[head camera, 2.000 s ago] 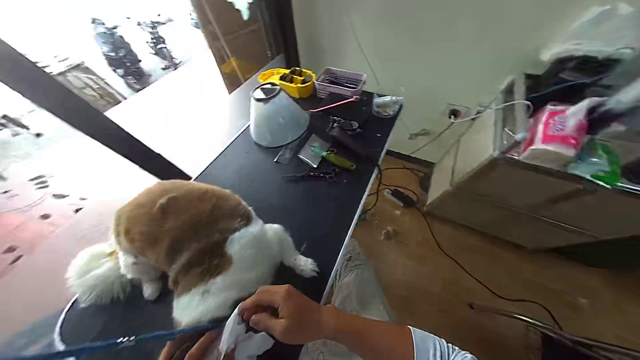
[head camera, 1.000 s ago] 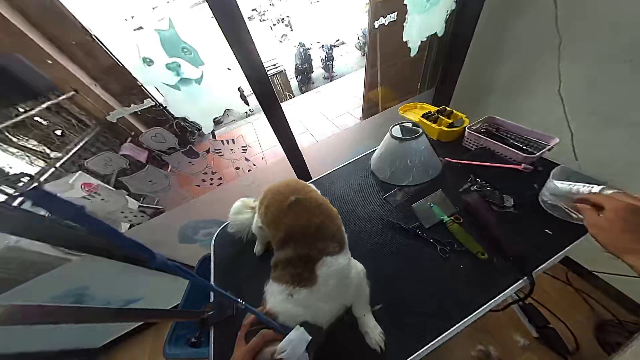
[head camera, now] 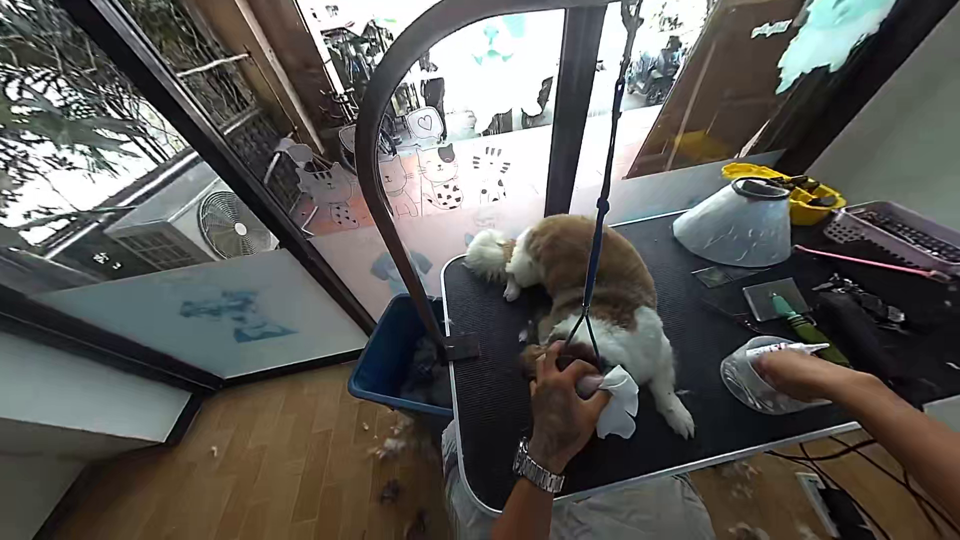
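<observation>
A brown and white dog lies on the black grooming table, a blue leash loop round its head or neck. My left hand, with a metal watch at the wrist, is closed on the dog's head, and a white tissue hangs beside the thumb. Over at the right, my right hand holds a clear plastic container low over the table; a white tube with a pointed nozzle shows at its top. Whether the fingers also grip the tube cannot be told.
Right of the dog are a cone collar, a green-handled slicker brush, scissors, a yellow case and a pink basket. A curved grooming arm rises at the left edge, above a blue bin. Cables lie below right.
My right hand has brought the clear container from the table's far right side closer to the dog. My left hand stays at the dog's head. The view has swung left.
</observation>
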